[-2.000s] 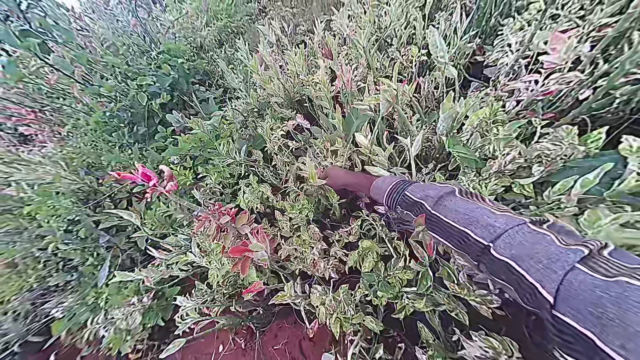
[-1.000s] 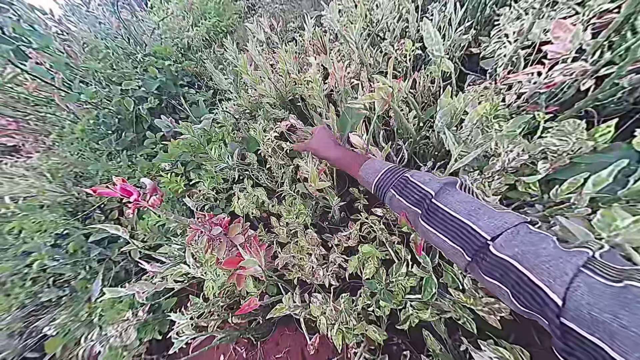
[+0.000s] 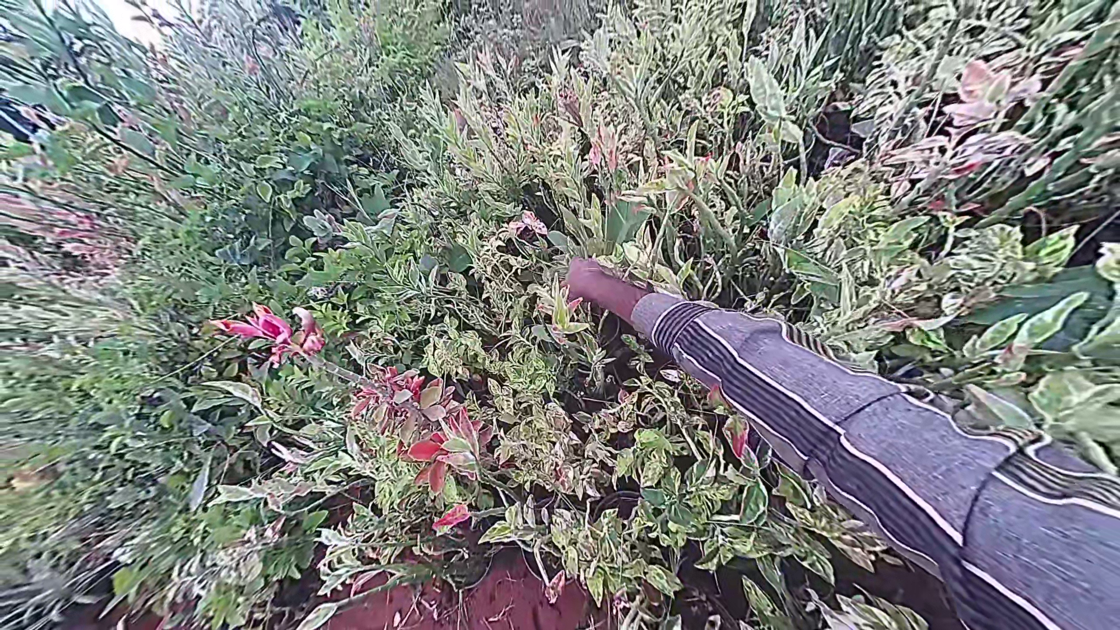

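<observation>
My right hand (image 3: 597,284), at the end of a grey sleeve with dark and white stripes, reaches from the lower right in among variegated green and cream leaves. Its fingers are hidden by foliage, so what they touch cannot be told. A leafy shoot with pinkish tips (image 3: 560,311) stands just in front of the hand. Behind it rises a broad green leaf (image 3: 624,220). A small pale pink leaf cluster (image 3: 528,225) is up and to the left of the hand. My left hand is out of view.
Dense plants surround the arm. A bright pink leaf cluster (image 3: 273,332) stands at left, with red leaves (image 3: 442,451) lower down. Reddish soil (image 3: 499,599) shows at the bottom. Larger variegated leaves (image 3: 1041,324) crowd the right side, and green shrubs (image 3: 289,149) fill the upper left.
A second ago my right hand was farther out over the foliage with its fingers in sight. It has drawn back toward the right and sunk in among the leaves.
</observation>
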